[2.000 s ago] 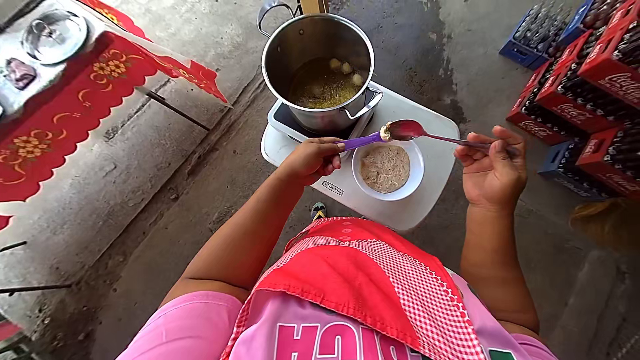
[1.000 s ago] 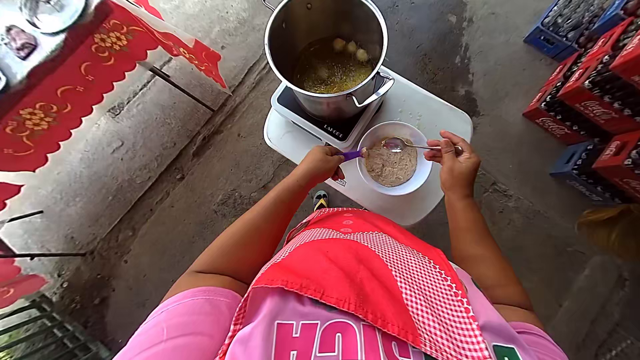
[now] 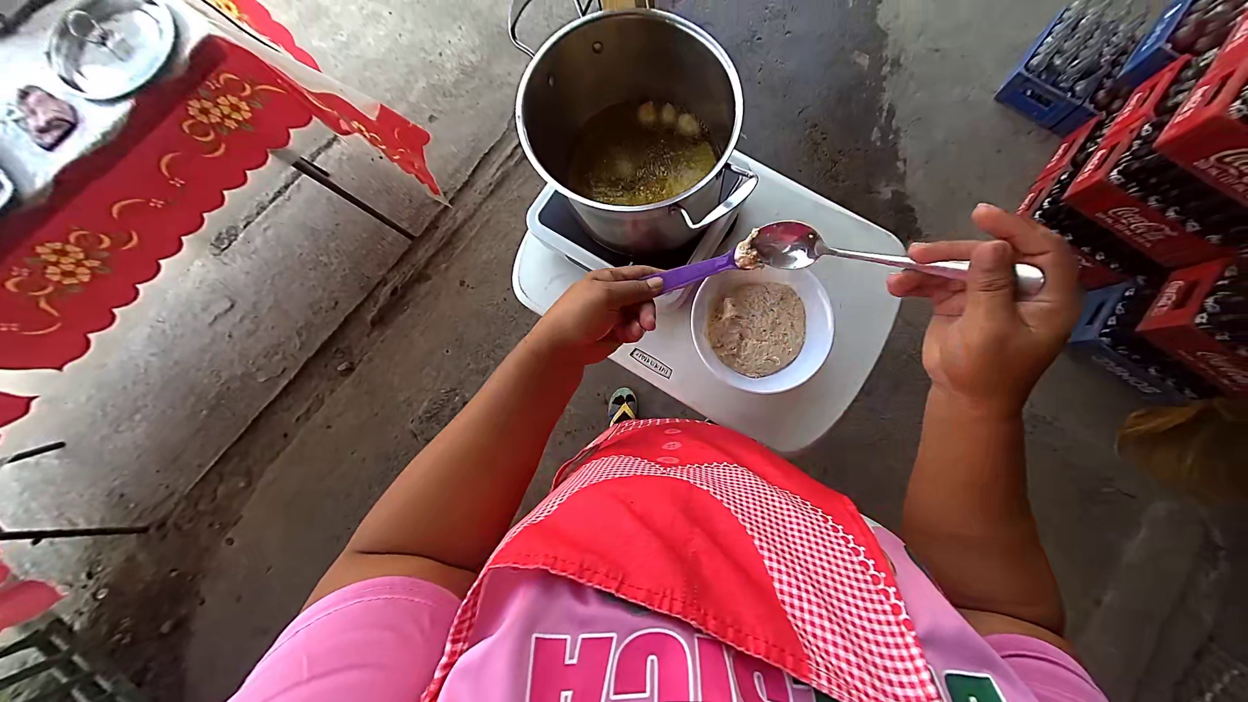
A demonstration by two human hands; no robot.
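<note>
My left hand [image 3: 603, 317] grips a purple spoon [image 3: 694, 271] by its handle, with a lump of pale mixture [image 3: 748, 252] at its far end. A metal spoon [image 3: 788, 246] meets that lump, its handle held in the raised fingers of my right hand [image 3: 996, 302]. Both spoons are above the far rim of a white bowl [image 3: 821, 336] of beige, grainy mixture [image 3: 757, 329]. Beyond it, a steel pot [image 3: 624, 210] holds yellowish liquid with several pale round pieces [image 3: 669, 119] in it.
The pot is on a portable cooker [image 3: 558, 222] on a white table [image 3: 846, 261], one pot handle [image 3: 723, 200] pointing toward me. At left is a table with a red floral cloth [image 3: 117, 210] and a metal lid [image 3: 112, 47]. Bottle crates [image 3: 1131, 210] are stacked at right.
One second ago the metal spoon was over the mixture in the bowl; now it is against the purple spoon's tip. Both hands have risen away from the bowl.
</note>
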